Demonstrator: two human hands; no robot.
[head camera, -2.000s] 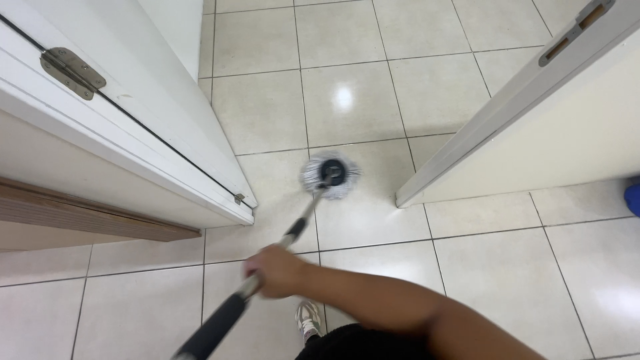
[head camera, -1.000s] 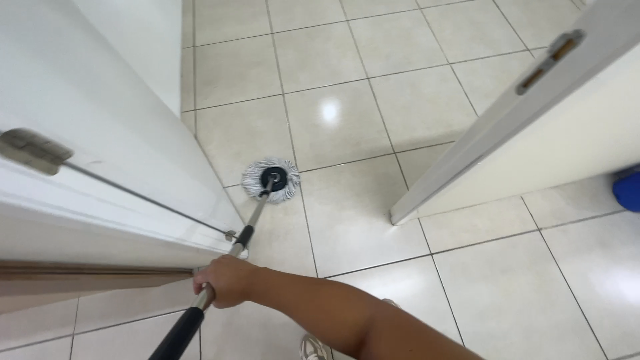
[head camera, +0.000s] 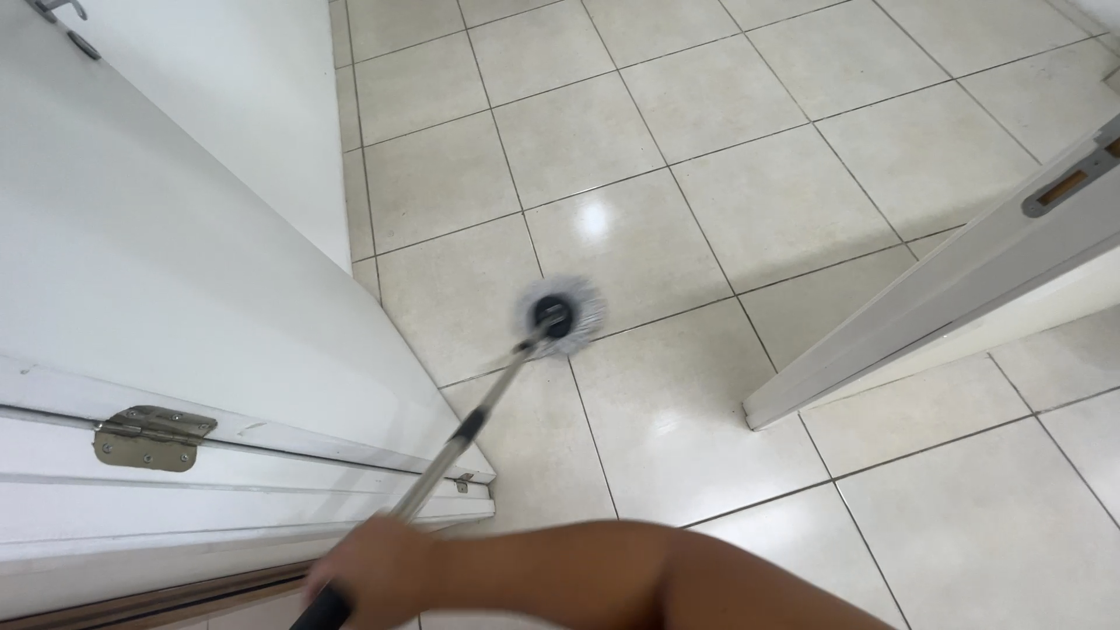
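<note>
My right hand (head camera: 372, 569) is closed around the metal handle (head camera: 437, 468) of a round string mop, just above its black grip. The handle slants up and right to the mop head (head camera: 582, 306), which has pale strands around a dark round hub. Motion blurs the strands. The mop head rests on the beige floor tiles (head camera: 665, 376) in a doorway. My left hand is out of the frame.
At left stands a white open door (head camera: 219, 262) on a metal hinge (head camera: 153, 437), its frame below. The edge of another white door (head camera: 927, 306), with a strike plate (head camera: 1067, 184), juts in from the right. Tiled floor continues beyond.
The mop head has moved away from the left door's foot, forward and to the right across the tiles. My right hand stays closed on the handle. The view has shifted.
</note>
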